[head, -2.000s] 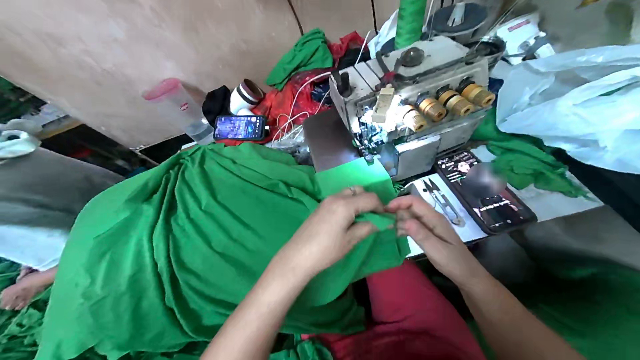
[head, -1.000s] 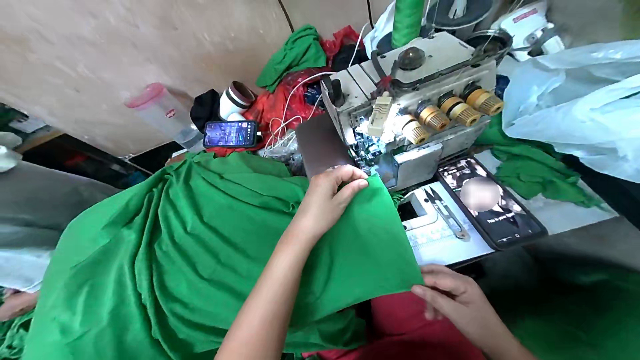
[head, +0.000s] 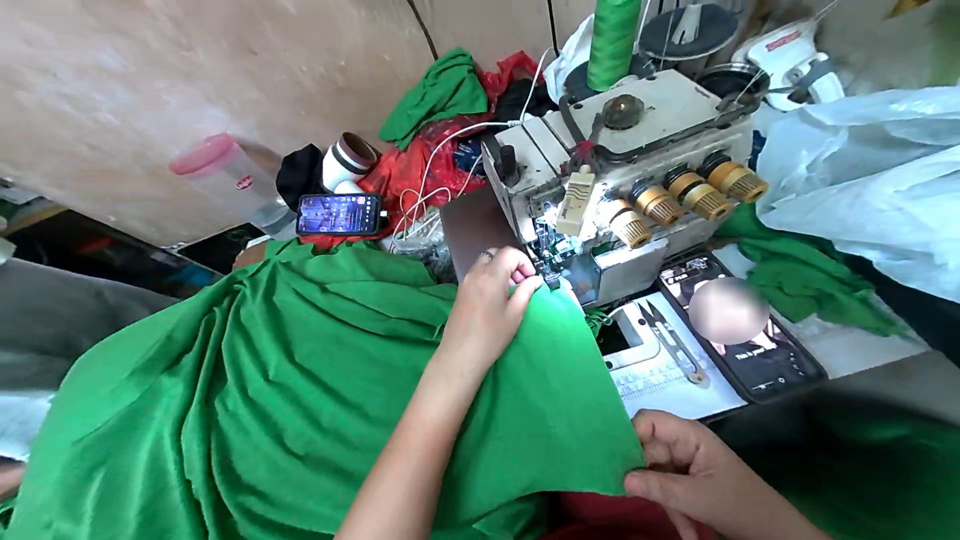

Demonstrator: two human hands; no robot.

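Note:
Green knit fabric (head: 315, 375) lies in a large gathered heap, with a flat part stretched toward the overlock sewing machine (head: 622, 135). My left hand (head: 499, 292) pinches the fabric's upper edge just left of the presser foot (head: 551, 279); a ring is on one finger. My right hand (head: 682, 469) holds the near right corner of the flat part between thumb and fingers. The fabric edge between the two hands runs fairly straight from the foot. Green thread on a cone (head: 613, 45) stands above the machine.
Thread snips (head: 671, 341) and a smartphone (head: 742, 330) lie right of the fabric. Another smartphone (head: 339, 214) rests behind the heap, near a white mug (head: 349, 161) and a pink-lidded container (head: 225, 176). A translucent plastic bag (head: 877, 180) is at right.
Two seconds ago both hands were close together on the fabric near the machine. My right hand has since moved down to the near corner, my left to the presser foot, and the fabric is spread flat.

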